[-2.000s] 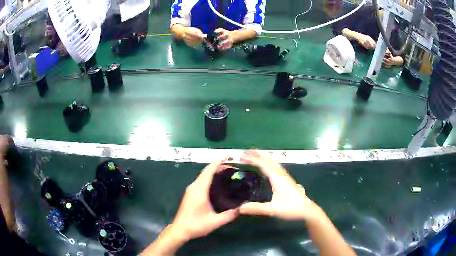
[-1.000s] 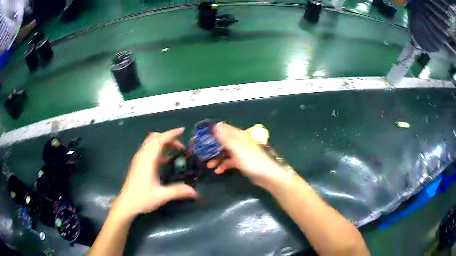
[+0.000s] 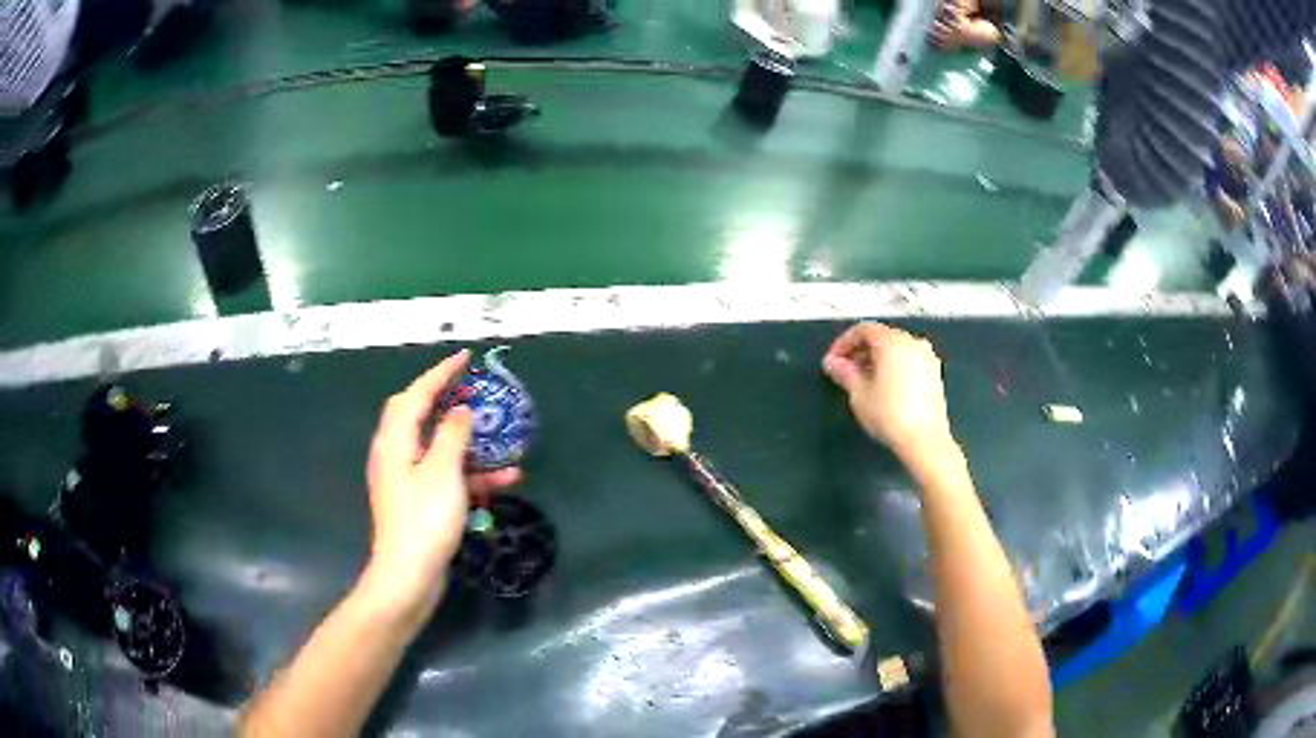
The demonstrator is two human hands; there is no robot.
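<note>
My left hand (image 3: 419, 483) holds a round blue-purple circuit board (image 3: 501, 421) upright by its edge, its dotted face showing. A black cylindrical housing (image 3: 517, 548) with a holed round face lies just below the board; wires between them cannot be made out. My right hand (image 3: 895, 389) is over the mat to the right, well away from the board, fingers curled together, with nothing seen in them. A mallet (image 3: 779, 555) with a pale head and tape-wrapped handle lies between my hands, touched by neither.
Several black units (image 3: 145, 627) cluster on the bench at left. A white strip (image 3: 650, 307) separates the mat from the green belt (image 3: 577, 216), which carries black housings (image 3: 231, 245). Small pale pieces (image 3: 1064, 414) lie at right. A grey corrugated hose (image 3: 1162, 116) hangs at upper right.
The housing earlier between both hands is now on the mat. The board is now in my left hand. My right hand has moved away right, exposing the mallet. The view has shifted right.
</note>
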